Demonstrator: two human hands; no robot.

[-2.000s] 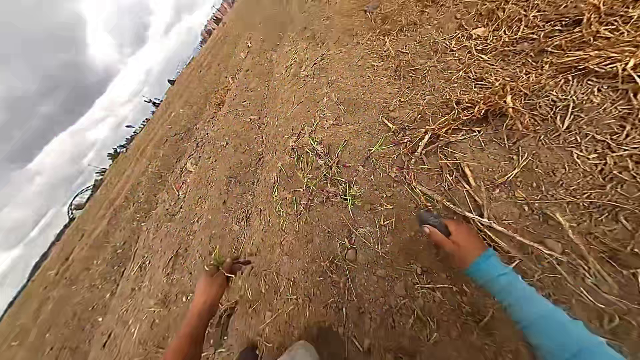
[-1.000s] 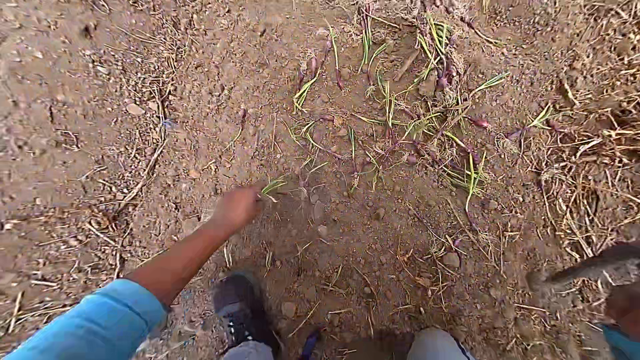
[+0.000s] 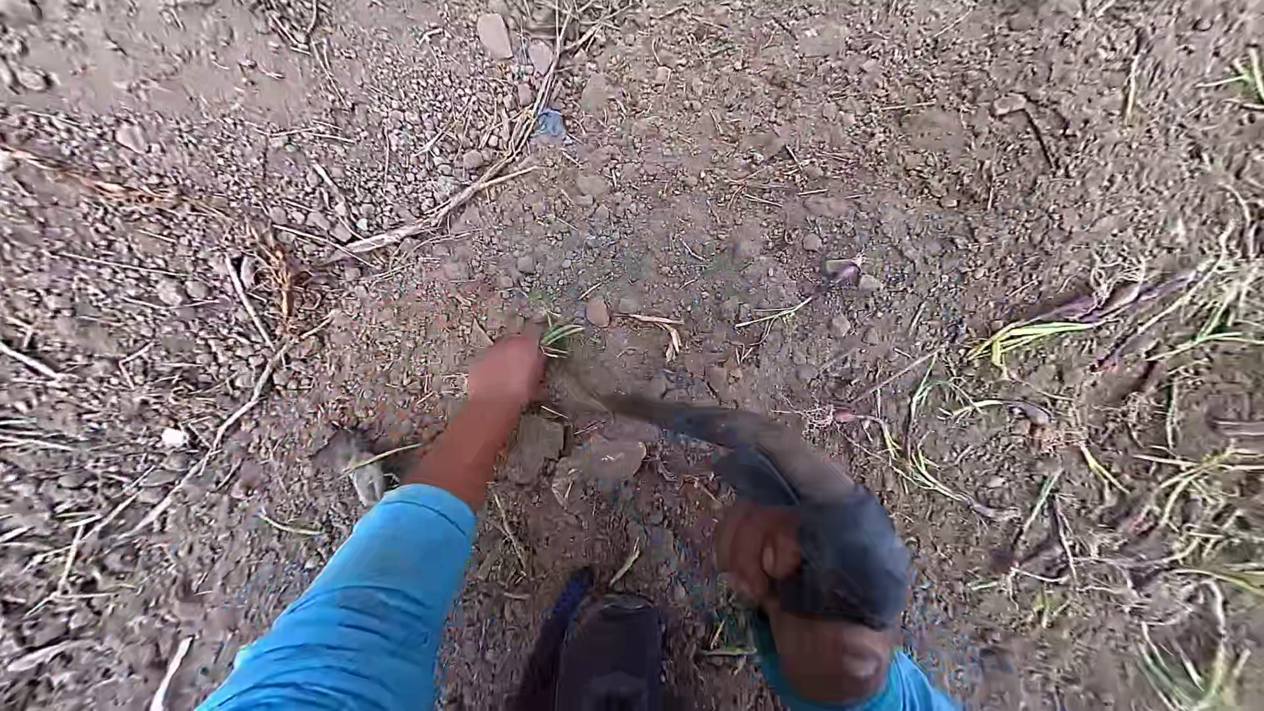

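My left hand (image 3: pixel 509 370), blurred by motion, is low over the soil, closed around a small green-leaved seedling (image 3: pixel 560 336), probably an onion, whose lower part is hidden. To its right my right hand (image 3: pixel 785 573) grips the dark, wrapped-looking handle of a hand tool (image 3: pixel 731 430). The tool's narrow end points left, close to the soil just right of my left hand. A small purple onion seedling (image 3: pixel 842 273) lies on the ground beyond the tool. More purple-stemmed seedlings (image 3: pixel 1096 308) with green leaves lie scattered at the right.
Stones (image 3: pixel 607 459) lie in the soil just below the tool's end. Dry stalks (image 3: pixel 425 227) run across the ground at the left, near a scrap of blue material (image 3: pixel 550 124). A dark shoe (image 3: pixel 610 652) shows at the bottom edge.
The view has shifted left over the ground. My right hand with the tool has come in from the right edge, close to my left hand. The pile of seedlings now sits at the right.
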